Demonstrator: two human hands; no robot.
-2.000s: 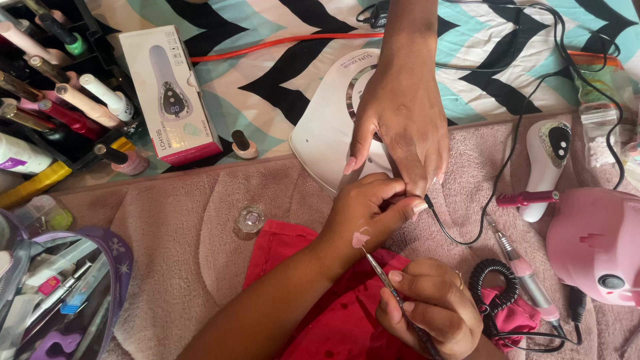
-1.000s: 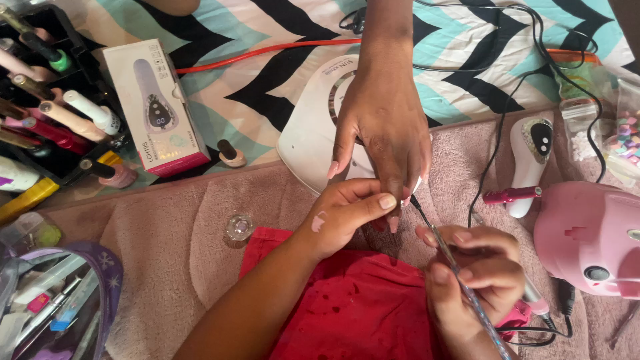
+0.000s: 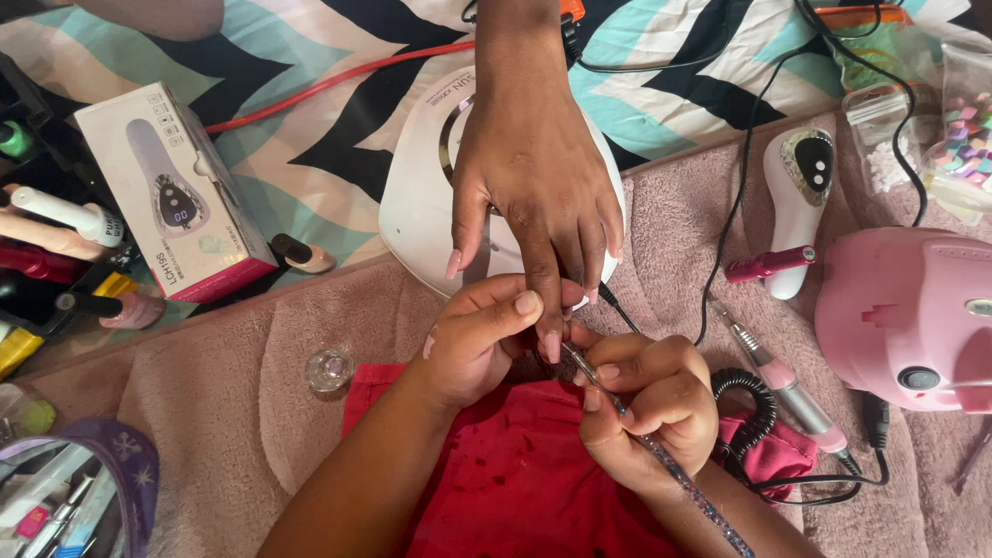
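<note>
Another person's hand [image 3: 535,178] rests palm down over a white nail lamp [image 3: 422,178], its nails long and pink. My left hand [image 3: 480,333] grips one of its fingers between thumb and fingers; a pink smear marks the back of my hand. In my right hand [image 3: 655,395] is a nail brush with a glittery handle [image 3: 690,488]. Its metal end reaches the tip of the held finger; the bristles are hard to see. A red cloth [image 3: 496,473] lies beneath my hands. A small glass dish [image 3: 329,370] sits left of my left wrist.
Left are a boxed handheld lamp [image 3: 186,201], nail polish bottles [image 3: 306,254] and a purple tool container [image 3: 139,480]. At right lie a white handheld lamp [image 3: 798,209], a magenta tube [image 3: 771,263], a nail drill handpiece [image 3: 790,395], its pink machine [image 3: 907,318], cables and decoration bags [image 3: 965,147].
The brush tip has moved from the pink smear on the back of my left hand to the other person's fingertip. The view has come closer.
</note>
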